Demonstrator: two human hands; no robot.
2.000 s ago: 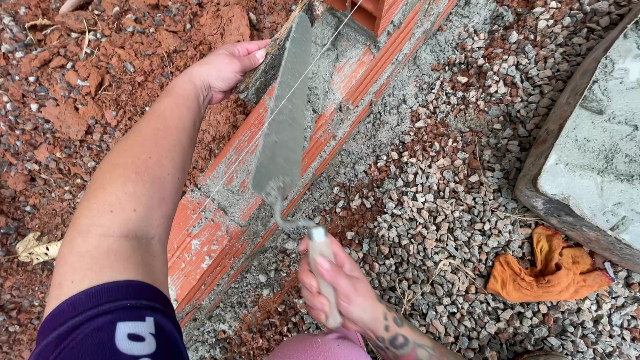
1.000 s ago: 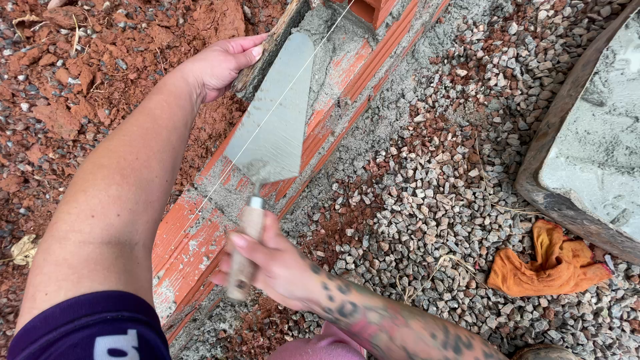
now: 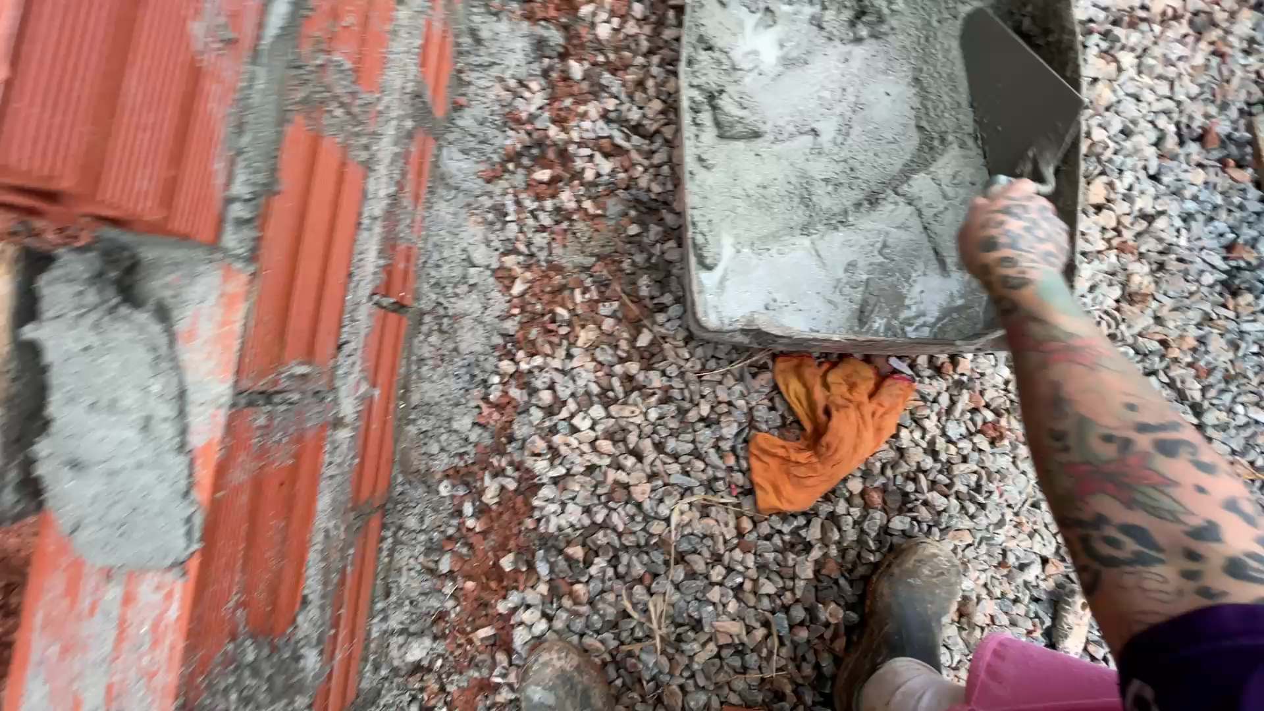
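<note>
My right hand (image 3: 1015,237) is closed around the handle of a brick trowel (image 3: 1022,99), whose grey blade lies over the right side of a mortar tub (image 3: 696,247). Wet grey mortar (image 3: 820,168) covers the tub's bottom. At the left, a thick strip of mortar (image 3: 114,415) sits on top of the red hollow clay bricks (image 3: 286,336). A dark, rough-edged board is partly seen beside that strip at the left edge. My left hand is outside the view.
An orange cloth (image 3: 829,430) lies on the gravel (image 3: 632,464) just below the tub. Two muddy boots (image 3: 904,612) stand at the bottom. Spilled mortar (image 3: 444,247) runs along the foot of the brick wall.
The trowel in my right hand has moved from over the bricks to the tub at the right. My left hand, earlier at the board beside the wall, has left the view, which has swung right.
</note>
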